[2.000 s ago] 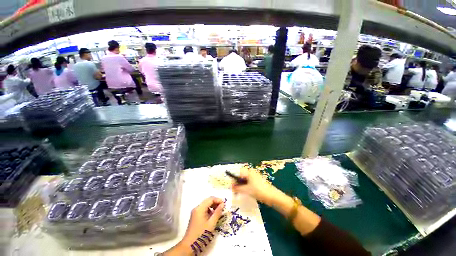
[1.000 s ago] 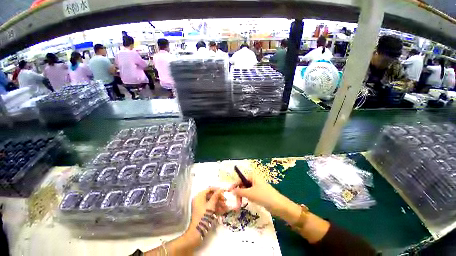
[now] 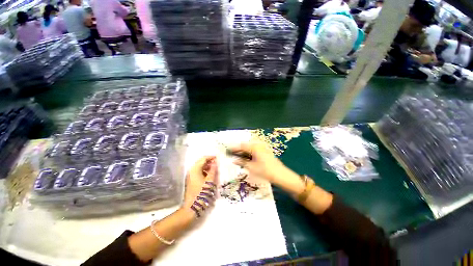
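Observation:
My left hand (image 3: 198, 182) is over the white work sheet (image 3: 233, 234), its thumb and fingertips drawn together. Blur hides whether it holds a small part. Short dark strips (image 3: 203, 199) lie in a row on the back of this hand and wrist. My right hand (image 3: 264, 165) is just to the right, blurred, closed around a slim dark tool (image 3: 240, 153) that points left. The two hands are apart. Small dark pieces (image 3: 239, 188) lie scattered on the sheet below and between them.
Stacked clear blister trays (image 3: 111, 148) stand close on the left, more trays (image 3: 430, 143) at right. Tan bits (image 3: 275, 140) lie behind my right hand. Clear plastic bags (image 3: 345, 153) lie on the green mat (image 3: 321, 218). A pale post (image 3: 363, 67) rises behind.
The view has tilted down. My hands, together around something whitish one second ago, are now apart. The dark tool has swung from steep to nearly level.

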